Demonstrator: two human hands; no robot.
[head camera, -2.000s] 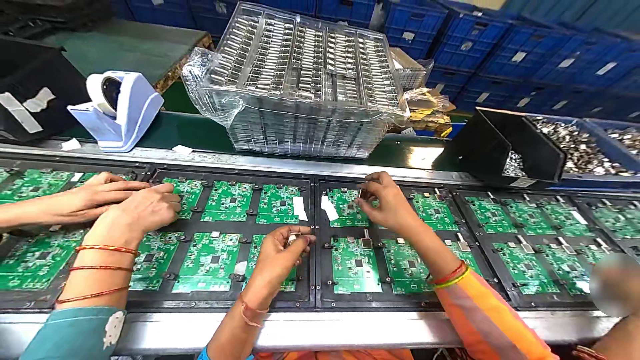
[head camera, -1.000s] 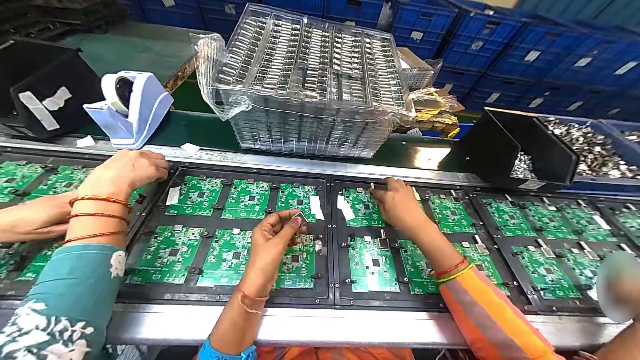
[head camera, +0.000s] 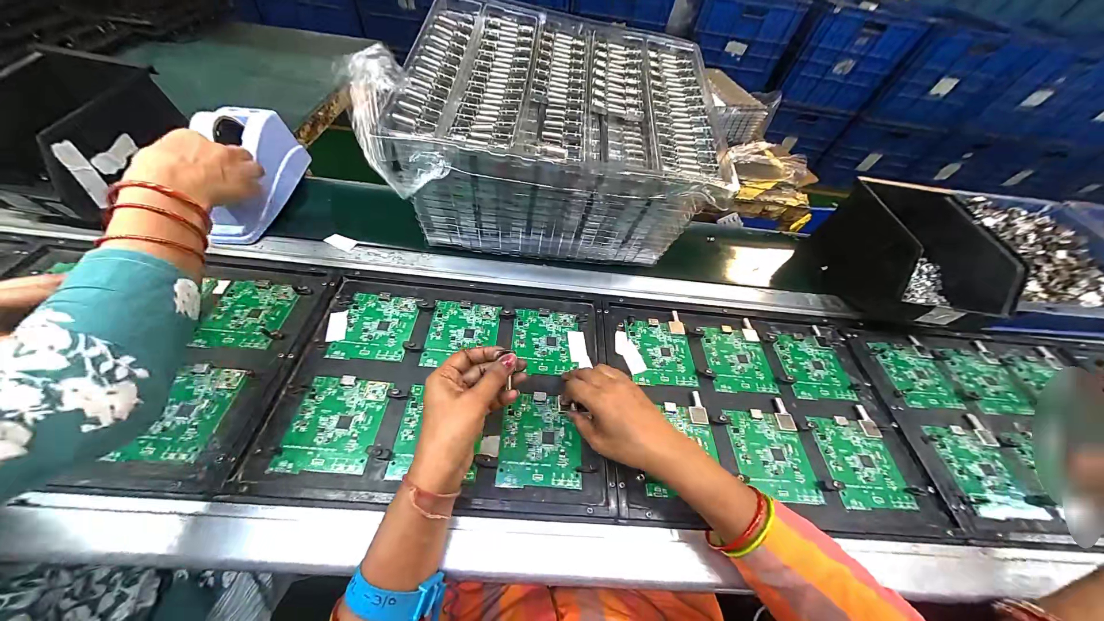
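Note:
My left hand (head camera: 470, 388) holds a small metal component between thumb and fingers, above the lower row of boards. My right hand (head camera: 608, 410) has its fingertips at the upper right edge of a green circuit board (head camera: 542, 444); whether they hold a part cannot be told. That board lies in a black carrier frame (head camera: 604, 470) with more green boards. In the frame to the right, a board (head camera: 776, 448) carries a metal-cased connector at its top edge. White paper slips (head camera: 580, 349) lie on the boards between the two frames.
Stacked clear trays of metal connectors (head camera: 561, 129) stand behind the line. A white tape dispenser (head camera: 272, 181) is at back left, with a co-worker's hand (head camera: 185, 172) over it. Black bins (head camera: 914, 250) and loose metal parts (head camera: 1035, 250) are at right. A metal rail (head camera: 638, 552) runs in front.
The co-worker's hand at left has moved from the boards up to the tape dispenser. My right hand has come down from the upper row of boards, closer to my left hand.

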